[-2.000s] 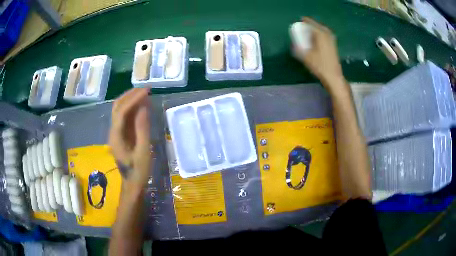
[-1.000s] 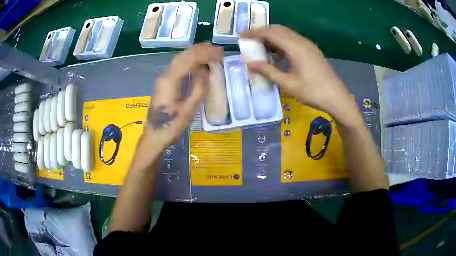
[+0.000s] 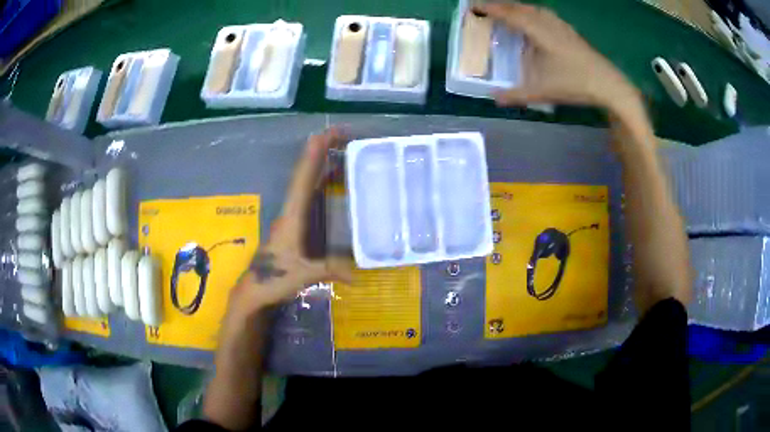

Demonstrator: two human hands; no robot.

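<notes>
An empty white three-compartment tray lies on the printed cardboard mat in front of me. My left hand is just left of it, fingers spread, with fingertips close to its left corners; I cannot tell if they touch it. My right hand is on a filled tray on the green belt, gripping its right side. That tray shows a beige-faced unit with a dark spot in its left compartment; my hand hides its right compartment.
Several filled trays stand in a row on the belt to the left. White oblong devices lie in rows at the left. Stacked empty trays are at the right, partly behind my forearm. A few loose units lie on the belt at the right.
The filled tray has moved from the mat up onto the belt at the right end of the row. An empty tray now lies in its former place. My left hand has opened out.
</notes>
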